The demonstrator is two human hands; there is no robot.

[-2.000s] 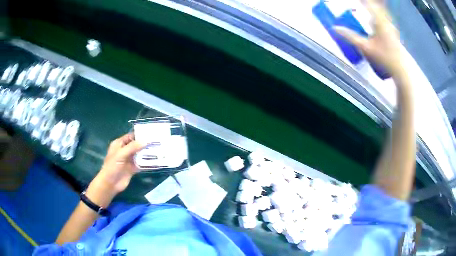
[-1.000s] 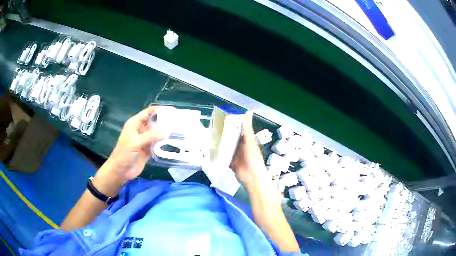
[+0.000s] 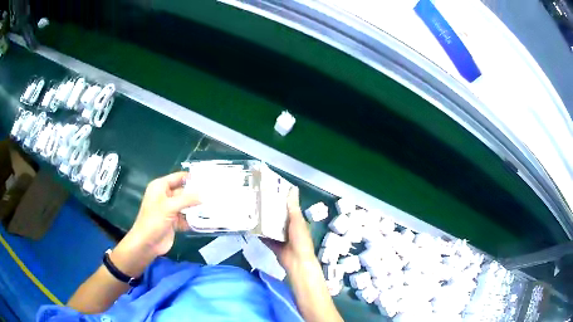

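My left hand [image 3: 164, 210] grips the left edge of a clear blister tray [image 3: 220, 196] with a white card or leaflet over its contents. My right hand [image 3: 295, 233] holds a white retail box [image 3: 275, 204] with its open end facing left. The tray's right end meets the box's opening; how far it is inside is hard to tell. White leaflets [image 3: 221, 248] lie on the green bench below the hands, partly hidden by them.
White charger plugs [image 3: 408, 270] lie in a loose pile at right. Rows of filled trays [image 3: 66, 138] are at left. A single charger [image 3: 284, 122] sits on the belt beyond the metal rail [image 3: 169, 113]. A blue box [image 3: 447, 41] lies on the white fixture. A brown carton [image 3: 36, 204] is at lower left.
My right hand came back from the white fixture with a box. Since the last earlier frame, tray and box have come together. The charger on the belt has moved right.
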